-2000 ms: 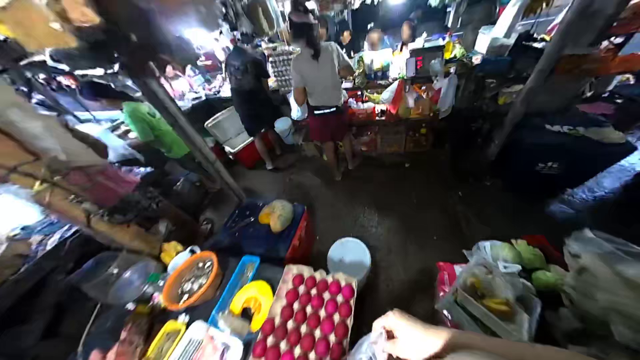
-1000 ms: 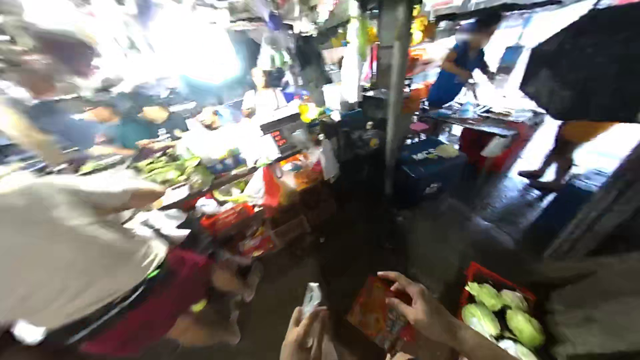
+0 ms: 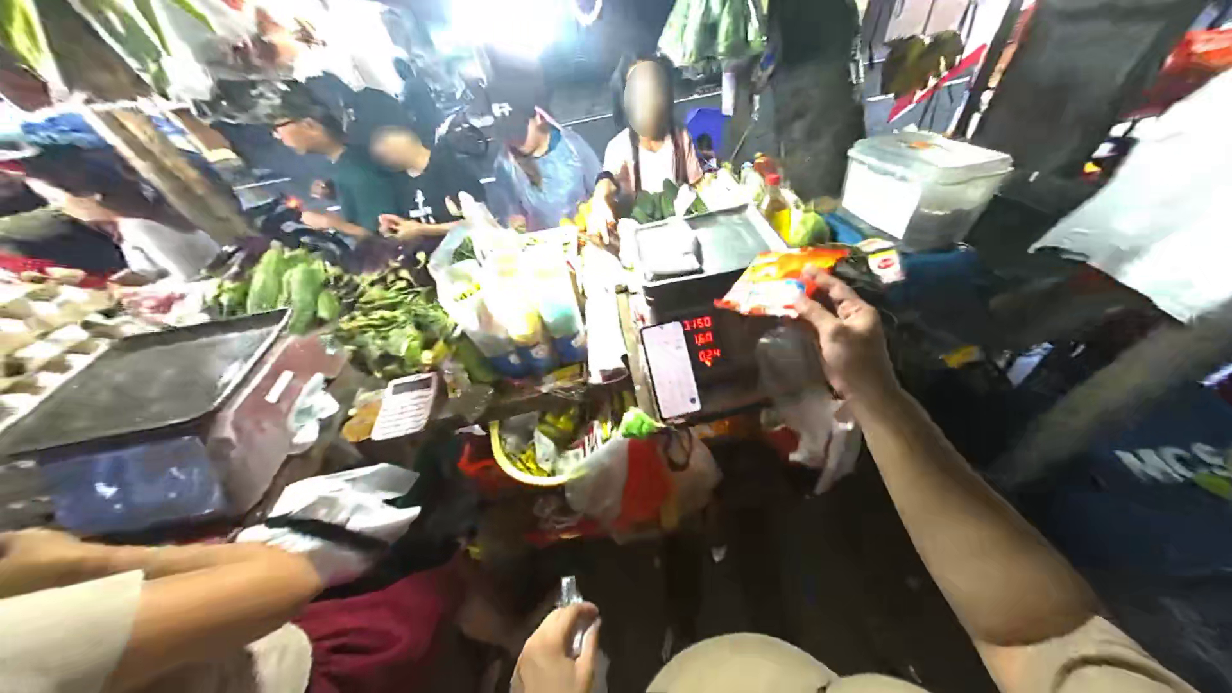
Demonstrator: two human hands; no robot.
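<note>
My right hand (image 3: 839, 332) is raised with the arm stretched out, gripping an orange-and-red plastic packet (image 3: 780, 279) by its right end. The packet is beside a digital weighing scale (image 3: 712, 241) with a lit red display; a white phone (image 3: 671, 370) leans against the scale's front. My left hand (image 3: 560, 650) is low at the bottom centre, closed on a small clear plastic item (image 3: 572, 597), whose kind I cannot tell.
A person's arm (image 3: 212, 577) reaches in at lower left near a white plastic bag (image 3: 346, 505). Another scale (image 3: 144, 385), a calculator (image 3: 405, 406), leafy vegetables (image 3: 395, 322) and a lidded plastic tub (image 3: 924, 188) are on the stall. Several people stand behind it. Bags hang in front.
The view has swung and moved to the vegetable stall. My right hand, low with fingers spread a second ago, is now raised and holds the packet. My left hand stays low with the clear item.
</note>
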